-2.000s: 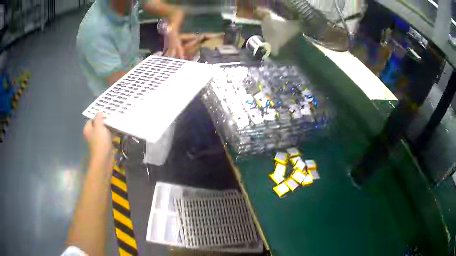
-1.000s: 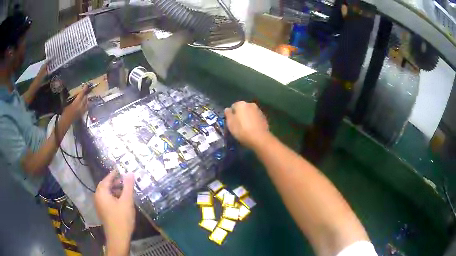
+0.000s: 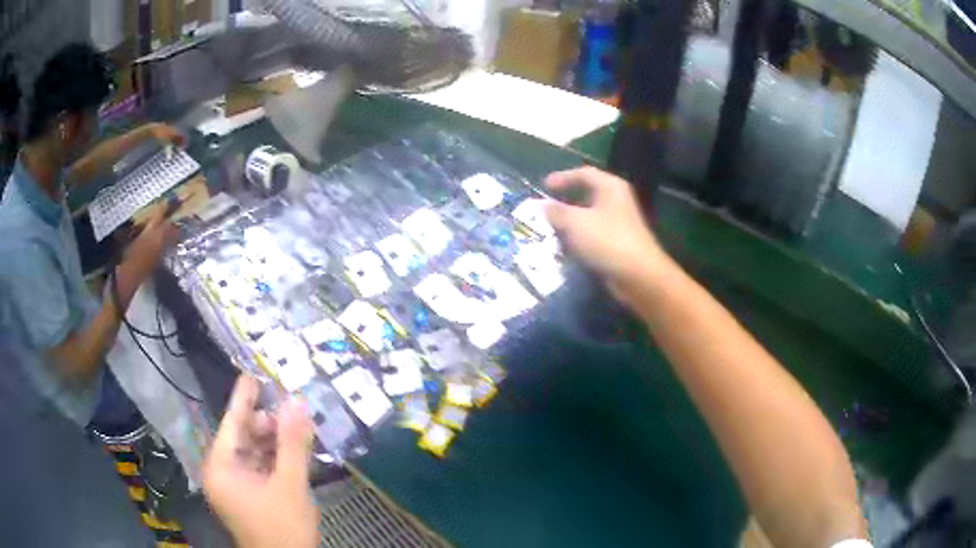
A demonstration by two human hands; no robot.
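Observation:
A shiny clear plastic tray or sheet (image 3: 310, 268) holds rows of white-silver squares (image 3: 367, 275) with small blue boards. It is tilted and slightly blurred. My left hand (image 3: 262, 455) grips its near left corner. My right hand (image 3: 605, 219) grips its right edge with thumb and fingers. Several yellow-edged pouch cells (image 3: 436, 438) lie on the green bench (image 3: 557, 460) at the near edge of the plastic, which partly covers them.
A person (image 3: 54, 257) at the left holds a white sheet with rows of dark shapes (image 3: 145, 193). A solder wire spool (image 3: 271, 169) stands behind the plastic. A ribbed hose (image 3: 321, 37) and a white board (image 3: 524, 106) are at the back. Dark posts (image 3: 738, 102) stand at the right.
The white sheet left my left hand and is now with the other person. Both my hands came to the plastic, and its near part has shifted towards me, over some of the cells.

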